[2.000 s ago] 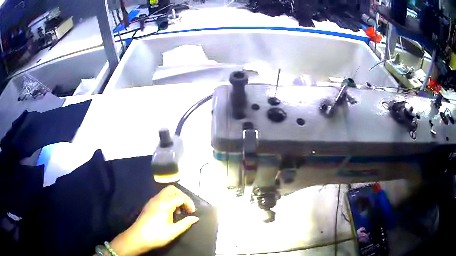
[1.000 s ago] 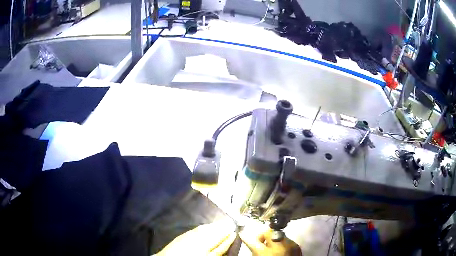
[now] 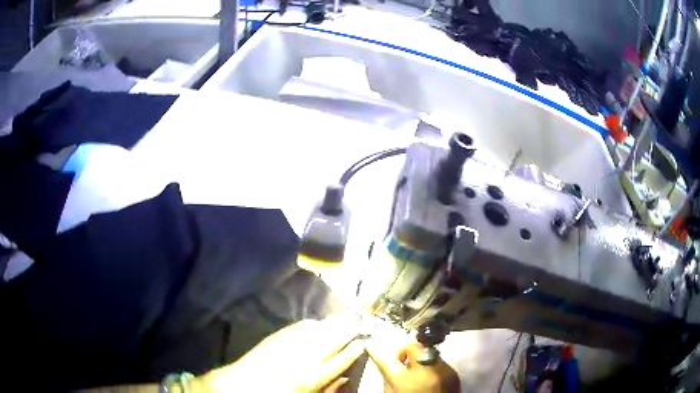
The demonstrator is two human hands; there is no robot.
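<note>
Dark cut cloth (image 3: 245, 246) lies left of the sewing machine (image 3: 529, 238) and runs to the bright spot under the head's left end. My left hand (image 3: 299, 357), with a bracelet at the wrist, is at that spot, fingers bent together at the cloth edge. My right hand (image 3: 411, 368) is beside it, fingertips close to the left ones, below the needle area. Glare hides what lies between the fingertips, and the needle and foot are not clear. The sewing lamp (image 3: 324, 238) glows just left of the head.
More dark cloth (image 3: 92, 119) is heaped at the left, with a pale blue-white piece (image 3: 104, 184) between. A white trough with blue edging (image 3: 399, 80) stands behind the table. A smartphone (image 3: 546, 368) lies right of my right hand, beside a thin cable (image 3: 510, 361).
From two seconds ago, my left hand moved right to the needle area and my right hand came into view there. Since one second ago, the hands stay nearly in place while the view has tilted.
</note>
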